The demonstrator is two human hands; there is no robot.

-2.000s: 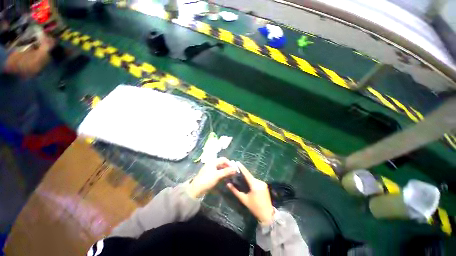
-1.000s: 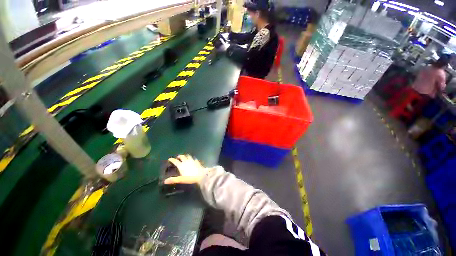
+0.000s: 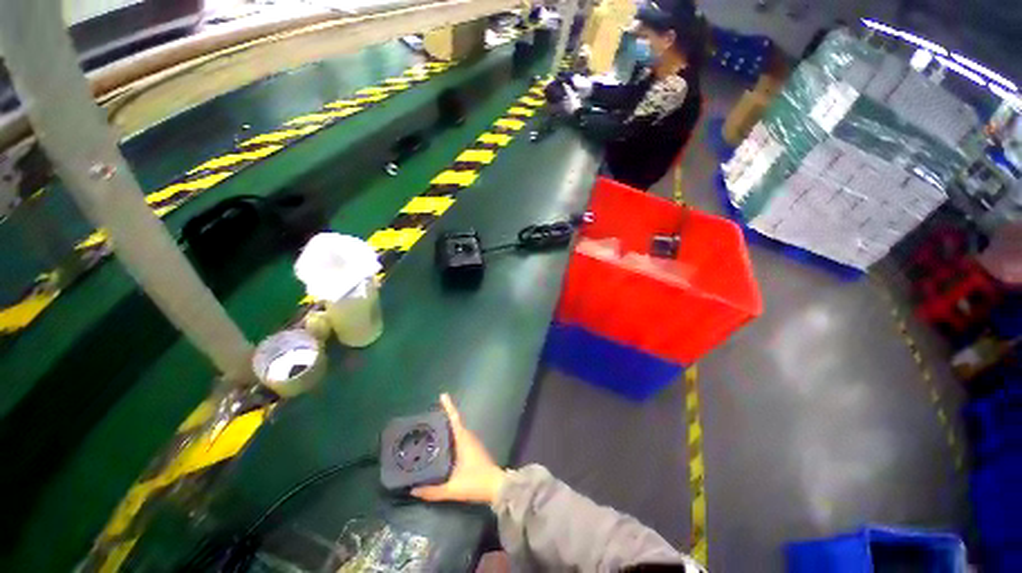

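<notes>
My right hand point(image 3: 468, 461) comes in from the lower right and grips a black cube power socket point(image 3: 416, 450) by its right side. The round outlet face is turned up toward me. The socket is at the bench's near part; I cannot tell if it touches the surface. Its black power cord point(image 3: 300, 484) curves to the lower left. A second black socket point(image 3: 460, 257) lies farther up the bench, with its cord point(image 3: 546, 233) bundled to its right. My left hand is not in view.
A pale bottle with a white top point(image 3: 356, 313) and a tape roll point(image 3: 289, 363) stand left, beside a post point(image 3: 140, 229). A red crate point(image 3: 661, 293) on a blue crate point(image 3: 614, 364) adjoins the bench's right edge. A person sits beyond; wrapped boxes point(image 3: 852, 151) stand right.
The view has swung from both hands at the bench toward the red crate. My right hand has moved from over the socket to its right side, and the outlet face now shows.
</notes>
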